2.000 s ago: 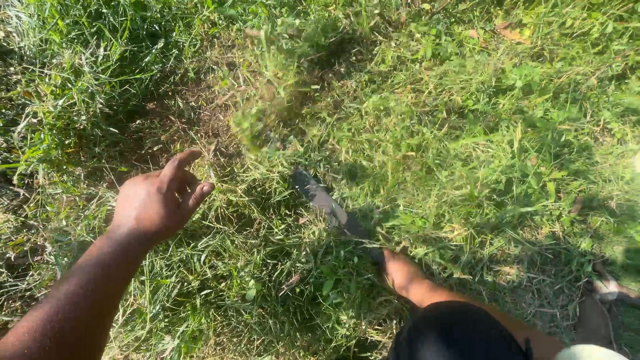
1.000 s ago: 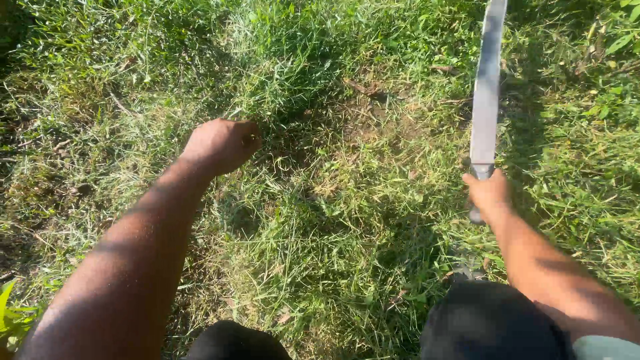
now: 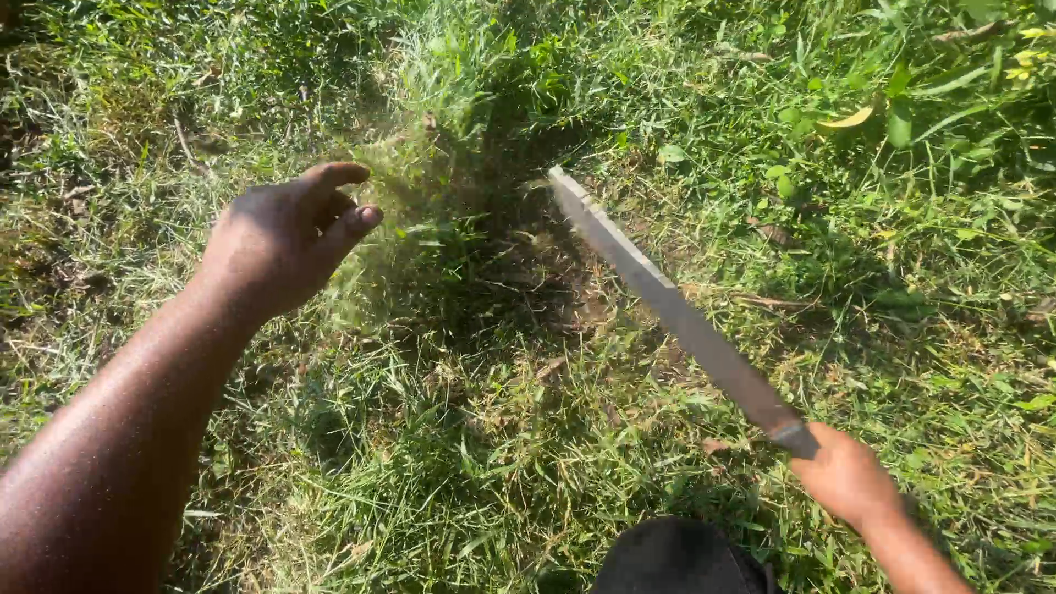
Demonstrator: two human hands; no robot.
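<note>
My right hand [image 3: 850, 474] grips the handle of a machete [image 3: 701, 330] at the lower right. Its long metal blade slants up and left across the view, and the tip is near a patch of bare soil [image 3: 569, 289]. My left hand [image 3: 285, 235] hangs over the grass at the left, fingers apart and curled, with nothing held. Just right of its fingers, blurred loose grass [image 3: 396, 223] is in motion. A tuft of standing grass [image 3: 470, 66] rises beyond the blade's tip.
Cut grass [image 3: 396, 495] lies over the ground in front of me. Leafy green plants [image 3: 899, 124] grow at the upper right, with a yellow leaf [image 3: 847, 119] among them. My dark-clothed knee [image 3: 676, 557] shows at the bottom edge. A thin twig [image 3: 186, 142] lies at the upper left.
The machete was pointing up at the right a second ago; now it slants left, low over the ground. My left hand has gone from closed fingers to parted ones.
</note>
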